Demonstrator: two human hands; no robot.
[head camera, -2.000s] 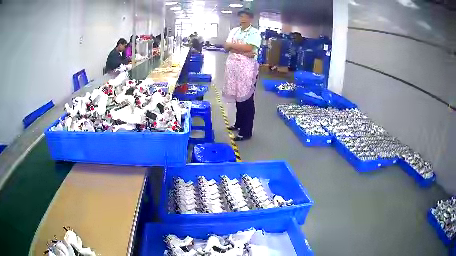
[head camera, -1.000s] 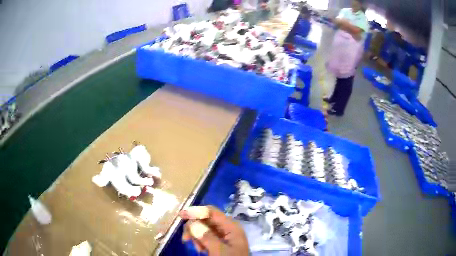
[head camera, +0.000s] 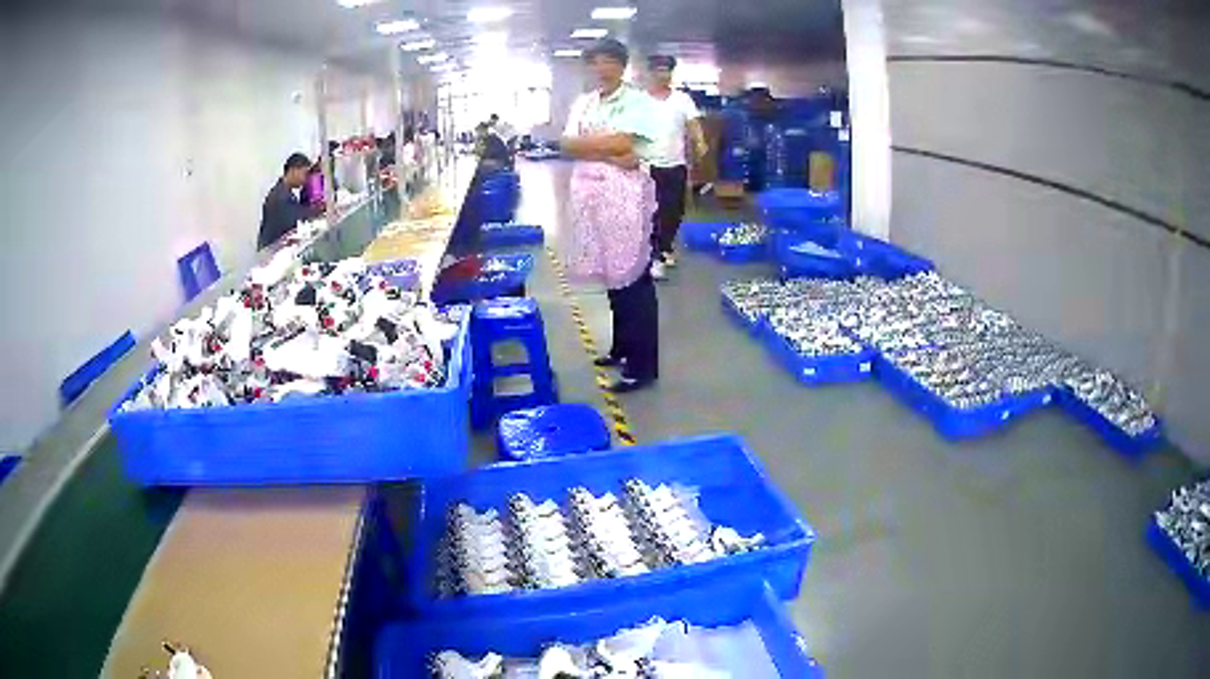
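Neither of my hands is in the picture. The brown work board (head camera: 242, 570) lies nearest in front of me. A small bit of the white moulded parts (head camera: 183, 666) shows at its near end, cut off by the lower edge. A raised blue crate (head camera: 295, 444) at the board's far end holds a heap of white parts with red and black bits. A lower blue crate (head camera: 783, 564) at the right holds white parts in neat rows. A nearer blue crate (head camera: 786, 634), cut off by the lower edge, holds loose white parts on a pale liner.
A green conveyor belt (head camera: 82, 557) runs along the left. A person with a pink apron (head camera: 613, 219) stands in the aisle, with another person (head camera: 674, 146) behind. Blue stools (head camera: 553, 432) stand past the crates. Filled crates (head camera: 975, 415) lie on the floor at the right.
One second ago the view was lower and a hand showed beside the board's right edge; now the view is raised and no hand shows. A second person now shows behind the aproned one.
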